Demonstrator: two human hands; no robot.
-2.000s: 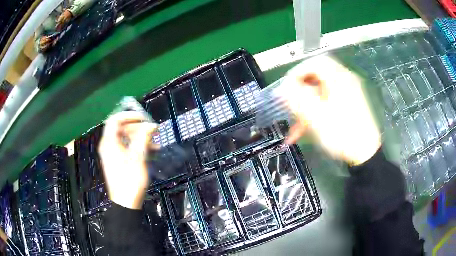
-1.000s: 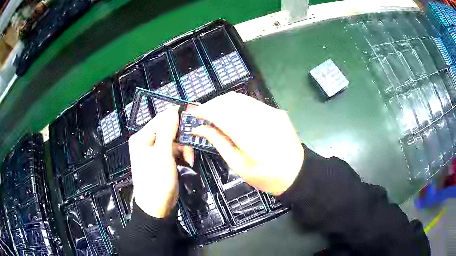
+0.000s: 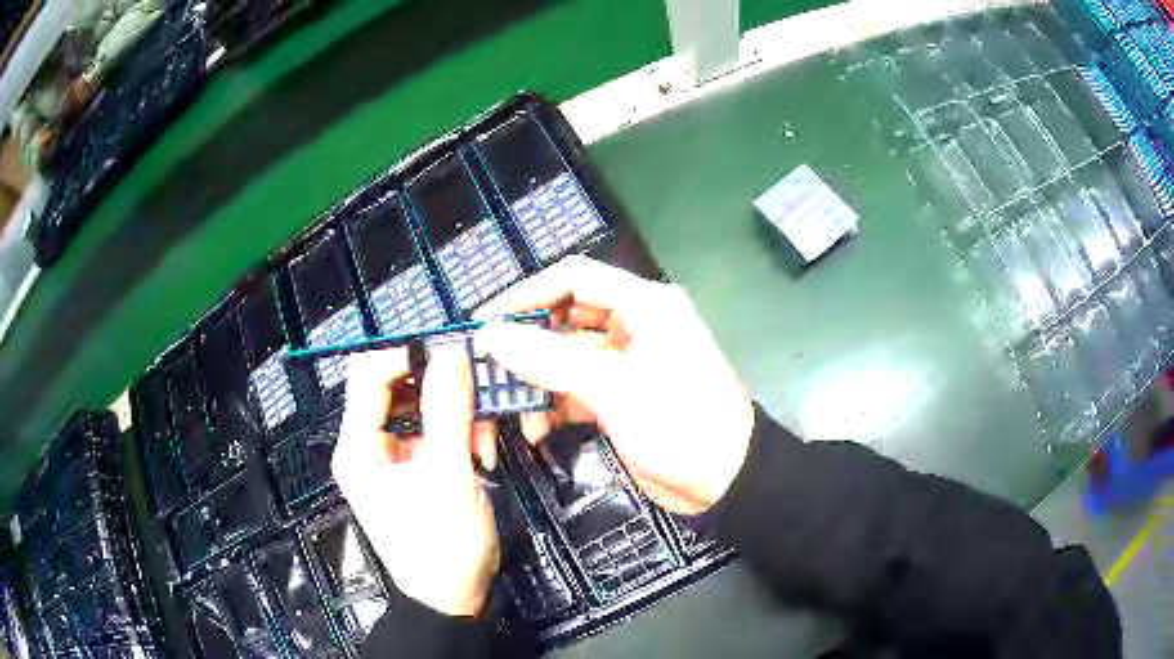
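Note:
My left hand (image 3: 431, 464) and my right hand (image 3: 631, 386) hold one front housing (image 3: 373, 341) over the black blister tray. Its teal edge faces up, seen nearly side-on. A keypad (image 3: 509, 390) shows its grid between my hands at the housing's right end; my fingers partly cover it, and whether it is seated cannot be told. The black blister tray (image 3: 245, 444) holds several housings with fitted keypads (image 3: 554, 213) in its upper row. More housings lie in the lower row, partly hidden by my hands. A small pale keypad stack (image 3: 806, 214) lies on the green mat.
A clear blister tray (image 3: 1030, 206) lies at the right, with a teal-striped keypad supply pack (image 3: 1139, 129) at the far right edge. Another black tray (image 3: 77, 541) is at the left. A white upright (image 3: 703, 39) stands behind. Another person's hands (image 3: 71, 97) show at the upper left.
My hands have come together from apart and now hold the housing and keypad. The housing has tilted to show its teal edge. The keypad stack lies uncovered, where my right hand was over that side before.

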